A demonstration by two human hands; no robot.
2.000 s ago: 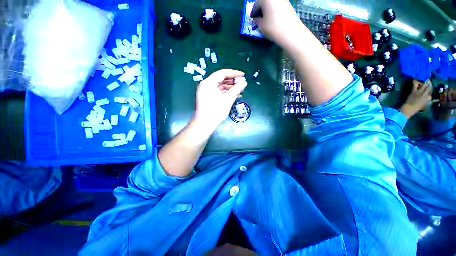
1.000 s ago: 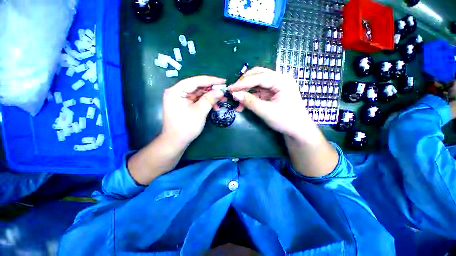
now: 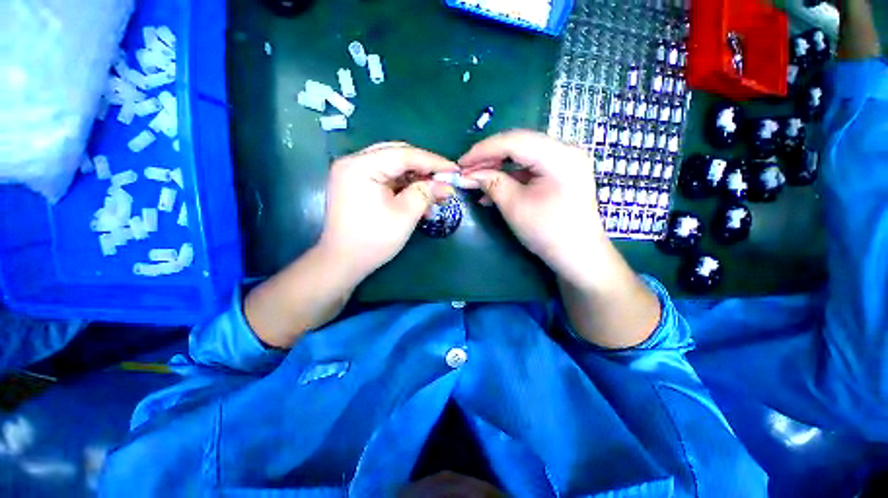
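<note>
My left hand (image 3: pixel 375 202) and my right hand (image 3: pixel 534 195) meet fingertip to fingertip at the middle of the bench. Between them they pinch a small pale part (image 3: pixel 454 180), mostly hidden by the fingers. A round black unit (image 3: pixel 442 218) lies on the dark green bench just below the fingertips, its top partly covered by them. A small dark and white piece (image 3: pixel 484 119) lies on the bench above my right hand. Several white plastic pieces (image 3: pixel 336 101) lie loose above my left hand.
A large blue bin (image 3: pixel 219 195) with white pieces and a cloudy plastic bag (image 3: pixel 58 88) is at left. A blue tray (image 3: pixel 560 17) is cut off at the top. The grid tray (image 3: pixel 623 126), red box (image 3: pixel 709 49) and several black units (image 3: pixel 735 219) are at right, with a person's sleeve (image 3: pixel 862 195) beyond.
My right hand has come down from the small blue tray to meet my left hand over the black unit. In the last second, both hands stay together there. The view has shifted.
</note>
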